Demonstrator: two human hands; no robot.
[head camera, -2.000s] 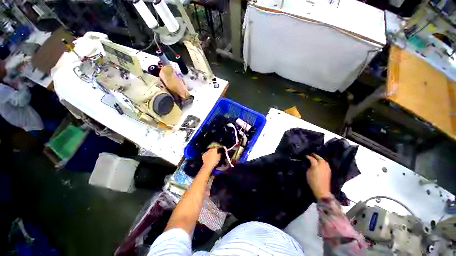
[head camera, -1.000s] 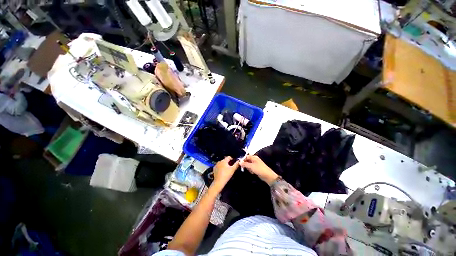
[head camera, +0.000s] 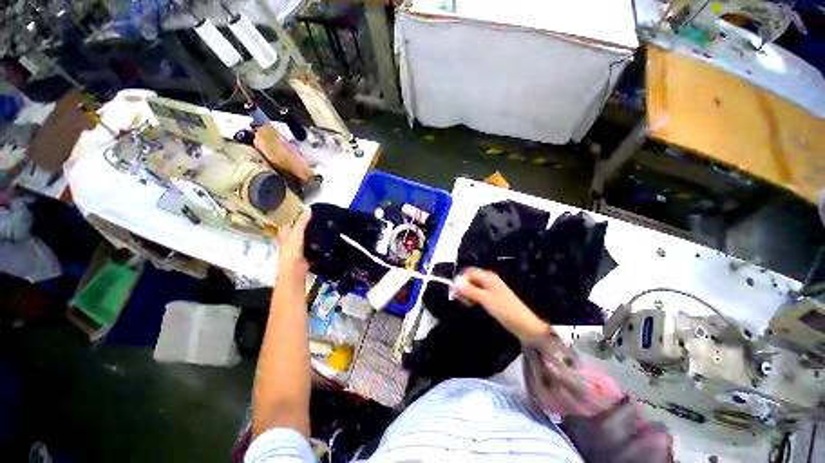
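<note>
My left hand (head camera: 293, 242) grips the left edge of a dark cloth bundle (head camera: 339, 237) at the left side of the blue plastic basket (head camera: 369, 188). My right hand (head camera: 481, 289) pinches the end of a narrow white tape (head camera: 368, 255), right of the basket. The tape runs from over the dark bundle across the basket to my right fingers. A flat white piece (head camera: 389, 288) lies at the basket's front edge. Dark garment panels (head camera: 529, 262) lie on the white table and hang over its front edge towards my lap.
A white sewing machine head (head camera: 660, 333) stands at the right. Another machine (head camera: 217, 176) is on the table at the left, with thread cones (head camera: 251, 41) behind it. Spools lie in the basket. Below it is a box with small items and something yellow (head camera: 341, 357).
My hands were together at the basket's front edge and are now apart. My left hand has moved left with the dark bundle; my right hand has moved right, and the white tape now stretches between.
</note>
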